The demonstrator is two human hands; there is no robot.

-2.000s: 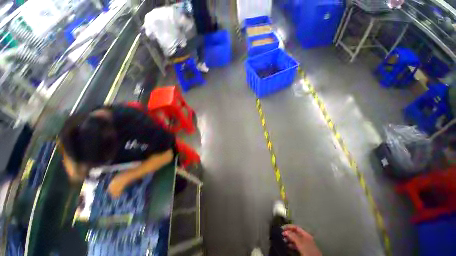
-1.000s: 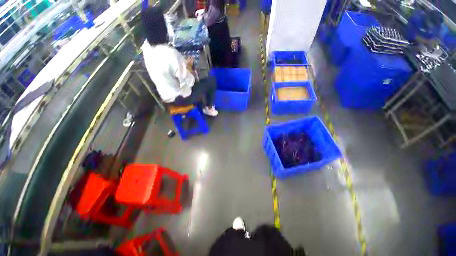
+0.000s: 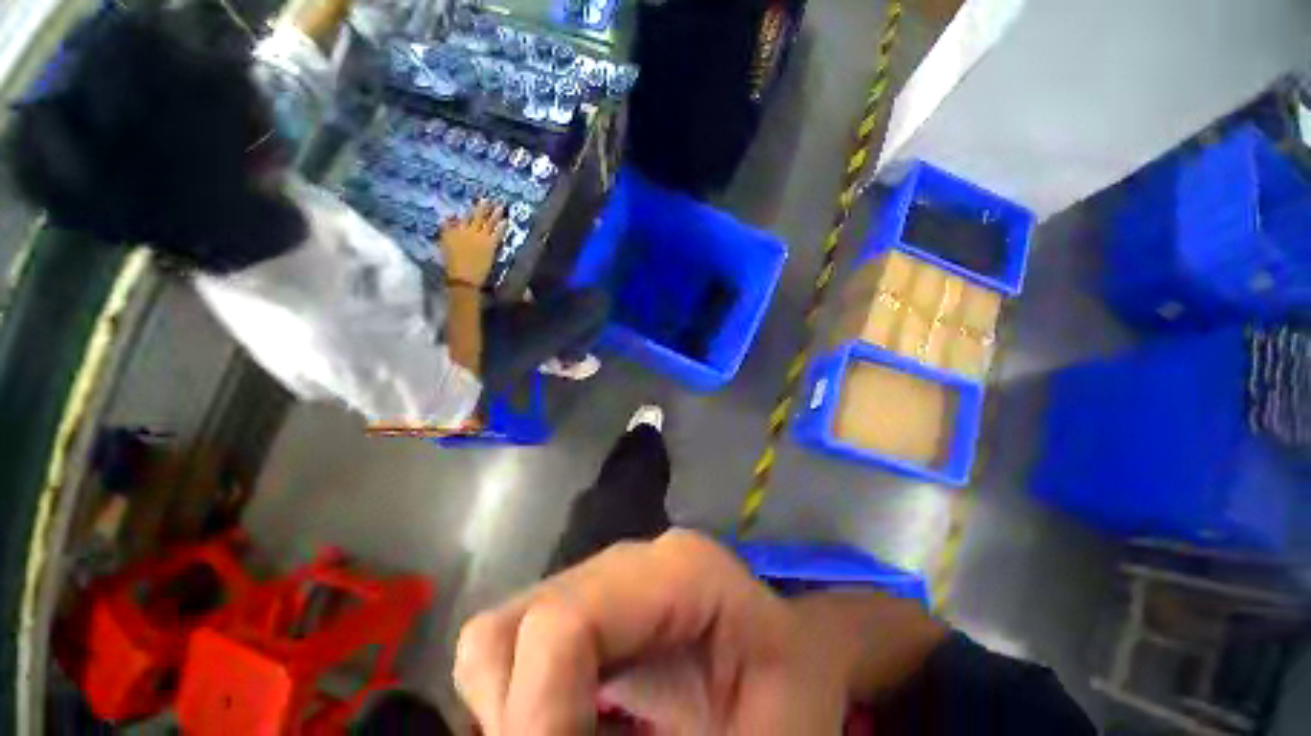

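My right hand [image 3: 647, 633] is large and close to the camera at the bottom centre, cut off by the lower edge. Its fingers are curled and the forearm comes in from the lower right in a dark sleeve. Whether it holds anything is hidden. A pinkish patch shows under the fingers, too unclear to name. I cannot make out my left hand. Nearest ahead is a blue tote [image 3: 748, 295] with dark contents, beside a bench with rows of pale blue-grey housings [image 3: 446, 173].
A seated person in white [image 3: 338, 309] works at the bench on the left. Red stools [image 3: 237, 683] stand lower left. Blue bins with cardboard [image 3: 894, 414] stand beyond the yellow-black tape [image 3: 784, 417]. Another blue tote [image 3: 834, 564] is partly behind my forearm. A white column [image 3: 1064, 101] stands upper right.
The view has moved forward along the aisle; the seated person, bench and blue totes are closer. My right hand has come up into view at the bottom.
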